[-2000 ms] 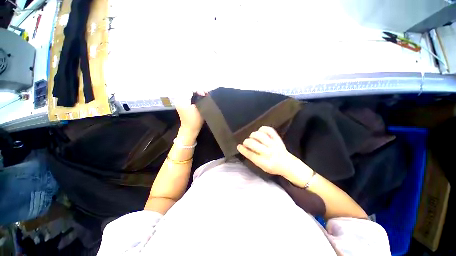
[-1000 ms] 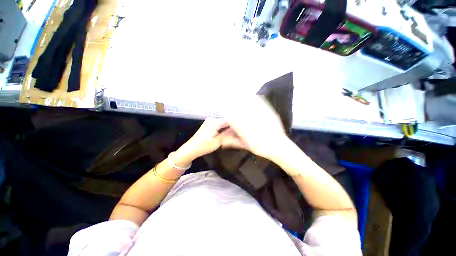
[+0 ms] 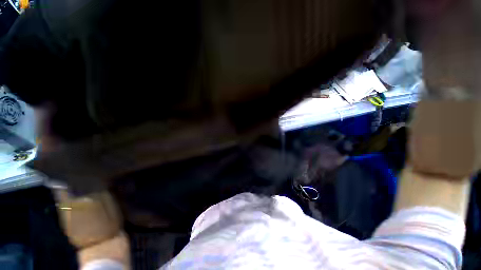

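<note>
A large dark garment (image 3: 153,63), blurred, is lifted close to the camera and covers the upper left and middle of the view. A brownish band (image 3: 174,140) runs along its lower edge. My left hand (image 3: 50,140) is blurred at the garment's lower left corner; its fingers blend into the cloth, so its grip does not show clearly. My right forearm is raised at the right edge. My right hand (image 3: 438,10) is only a blur at the top right, partly cut off; its fingers cannot be made out.
The white table edge (image 3: 343,112) shows at right with papers (image 3: 359,85) and a yellow-handled tool (image 3: 376,100). A blue crate (image 3: 377,163) is below right. A grey-white machine part (image 3: 13,113) is at far left. The garment hides most of the table.
The garment has come up from the lap and table edge to near the camera. My hands have moved up and far apart from close together. The view has shifted and blurred.
</note>
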